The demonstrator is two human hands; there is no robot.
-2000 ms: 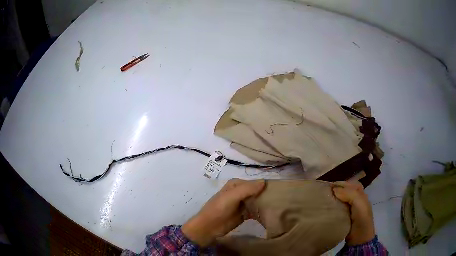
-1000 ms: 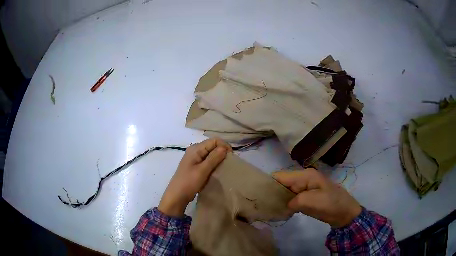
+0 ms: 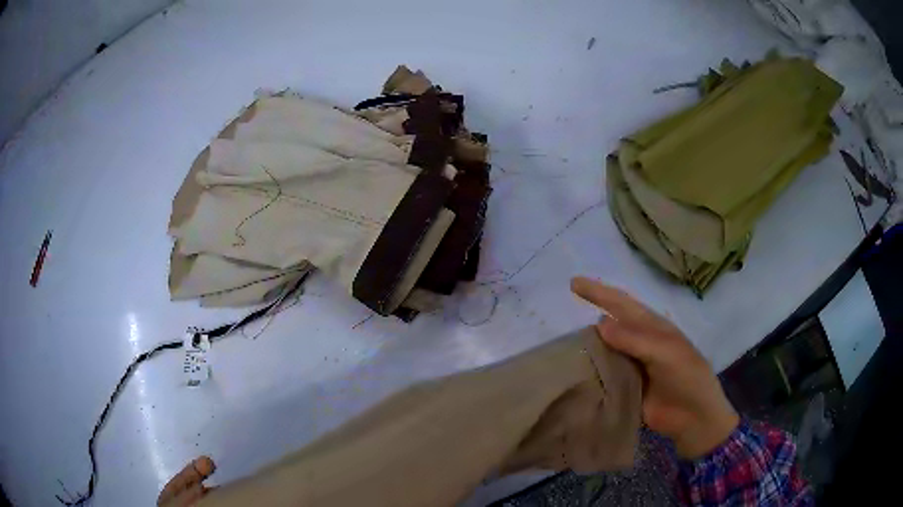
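Observation:
A khaki-tan sleeve panel (image 3: 426,431) is stretched low across the front of the table. My left hand (image 3: 188,483) is at its lower left end, mostly cut off by the bottom edge, with only fingertips showing. My right hand (image 3: 665,368) is at the right end, the cloth against its palm, index finger extended; its grip is partly hidden by the cloth. Beyond lies the sleeve bundle (image 3: 287,188), pale bodies fanned left and dark brown cuffs (image 3: 404,238) stacked right. A black bundle tie (image 3: 124,381) with a white ticket (image 3: 196,356) trails left.
A pile of olive sleeve pieces (image 3: 738,153) lies on the white table (image 3: 554,109) at the right. A red-handled tool (image 3: 41,259) lies at the far left. Loose threads lie between the bundle and pile. Whitish cloth (image 3: 842,40) is at the upper right.
The view has turned right, so the bundle sits further left. The panel, earlier bunched between my close hands, is now stretched lengthwise, with my left hand low left and my right hand further right.

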